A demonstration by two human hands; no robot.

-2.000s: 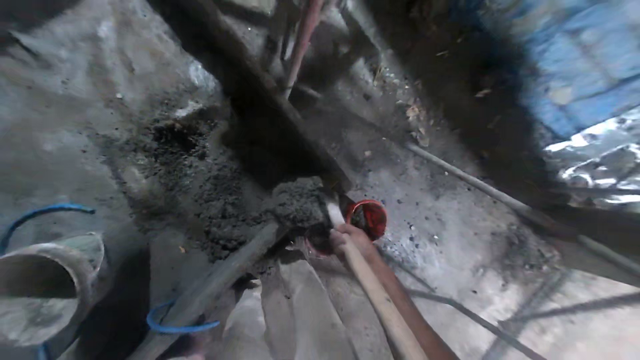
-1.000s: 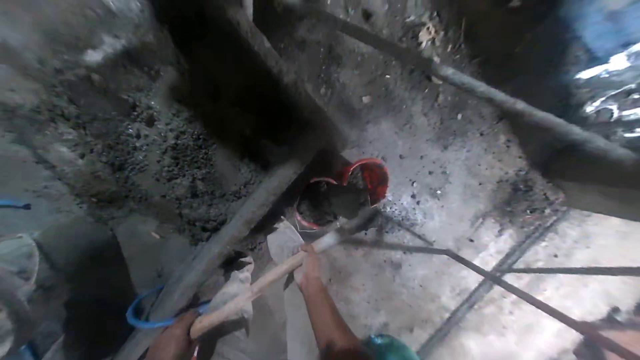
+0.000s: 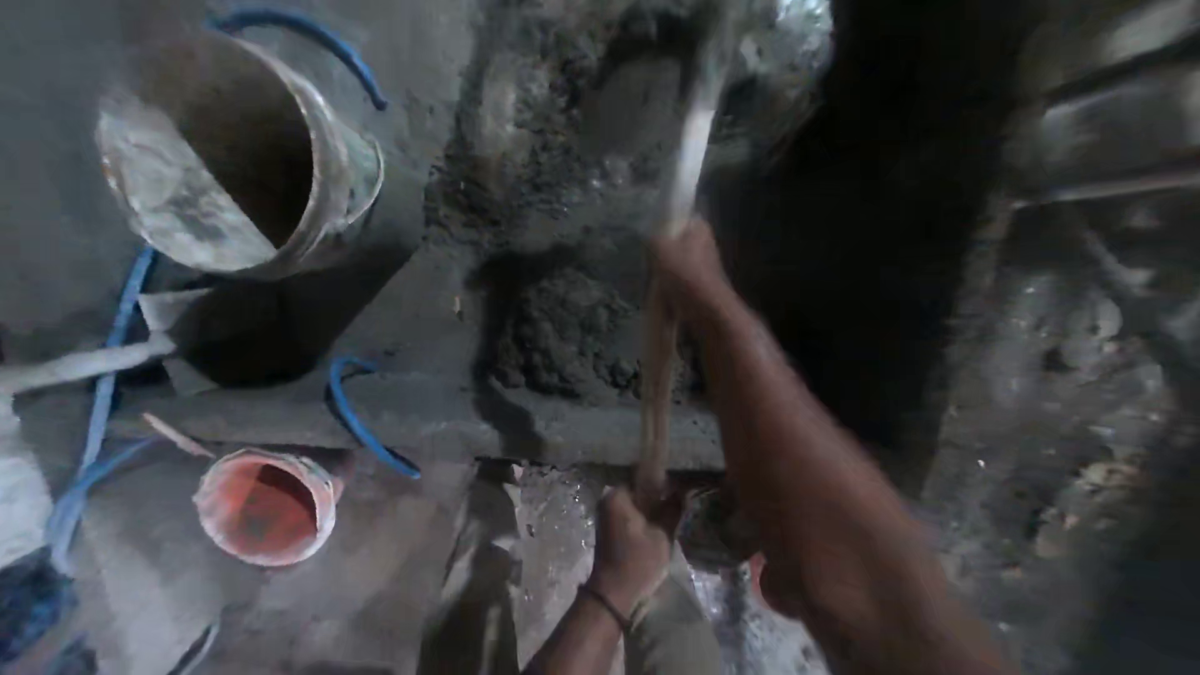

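Observation:
Both my hands grip the wooden handle (image 3: 659, 375) of a long tool, probably a shovel, whose far end is blurred near the top. My right hand (image 3: 689, 262) is closed around the upper, paler part of the shaft. Near the handle's lower end is my left hand (image 3: 633, 544), with a dark band at the wrist. Wet grey mortar (image 3: 562, 333) lies in a heap left of the shaft, with more of it (image 3: 544, 141) spread farther up. My legs show below my left hand.
A large crusted bucket (image 3: 328, 178) stands at upper left, a small red bucket (image 3: 323, 497) below it. Blue hose pieces (image 3: 352, 412) lie around them. A raised edge (image 3: 394, 417) crosses below the mortar. Rubble-strewn ground (image 3: 1078, 422) lies right of a dark strip.
The view has swung left, from the two red buckets to the mortar. The tool has moved away from those buckets and now reaches up over the mortar, with both hands on it.

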